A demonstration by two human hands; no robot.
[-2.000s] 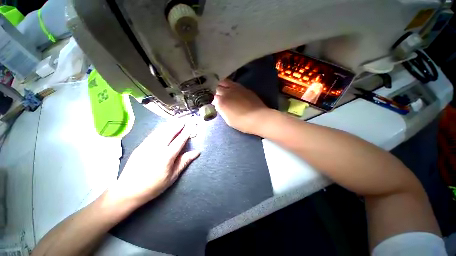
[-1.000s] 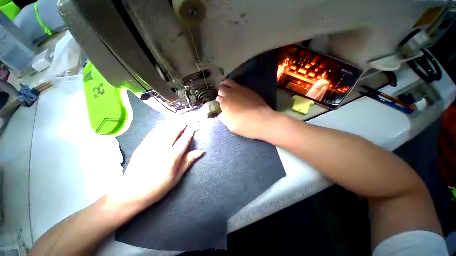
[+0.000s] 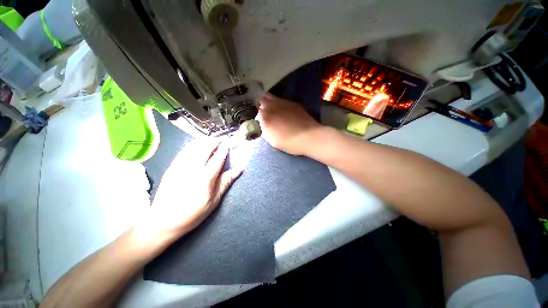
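Note:
A dark grey garment panel [image 3: 240, 222] lies flat on the white table, its far part under the off-white sewing machine head [image 3: 288, 36]. My left hand [image 3: 189, 186] lies flat on the panel left of and below the needle area, fingers towards it. My right hand [image 3: 285, 126] is on the panel just right of the needle area, fingers bent beside the small pale knob [image 3: 250, 129]; its fingertips are partly hidden. The presser foot and needle are lost in glare. A lime-green plastic guard [image 3: 126, 123] stands left of the needle.
A smartphone [image 3: 375, 90] showing an orange picture leans under the machine arm, with a yellow sticky note [image 3: 359, 124] below it. Pens [image 3: 462, 117] and black scissors handles [image 3: 505, 75] lie at the right. Plastic bags [image 3: 81, 72] and clutter are at the far left.
The panel has moved away from me under the machine; its near edge is farther from the picture's bottom. Both hands stay in nearly the same places beside the needle.

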